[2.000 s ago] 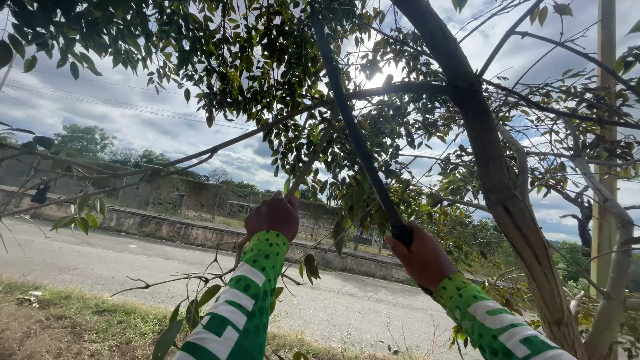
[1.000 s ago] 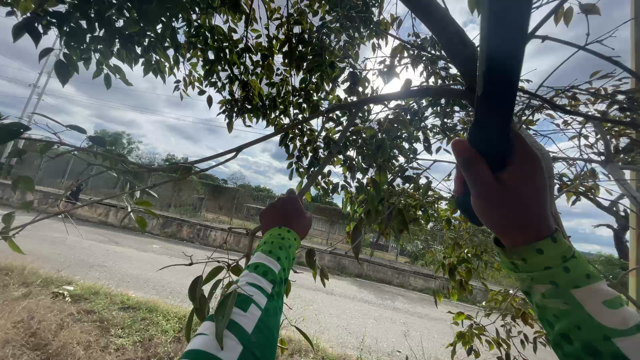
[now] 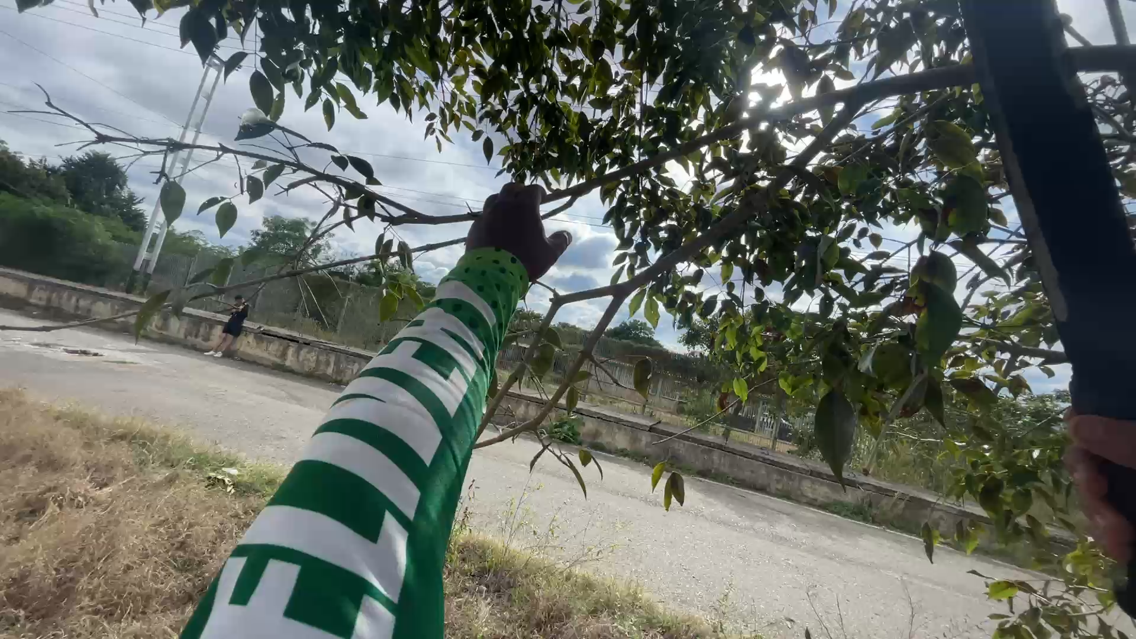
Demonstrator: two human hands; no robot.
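My left hand (image 3: 517, 231), in a green and white sleeve, grips a thin tree branch (image 3: 621, 177) in the upper middle of the head view. The branch runs from the upper right down to the left through the fist. At the right edge my right hand (image 3: 1100, 479), partly cut off by the frame, is closed around the handle of a long dark blade (image 3: 1047, 177), which looks like a machete. The blade points up and crosses in front of the branch; its tip is out of view. A lower forked branch (image 3: 612, 288) hangs to the right of my left hand.
Dense leaves (image 3: 603, 80) hang overhead and at the right. Dry grass (image 3: 98, 515) lies below, beside a paved road (image 3: 674, 532). Beyond the road stand a low concrete wall (image 3: 302, 355) and, at the left, a metal pylon (image 3: 177, 169). A person (image 3: 232, 327) is by the wall.
My left hand has moved up to the branch running through its fist. The blade and my right hand are now at the right edge; earlier both were farther inside the view. The view has shifted left.
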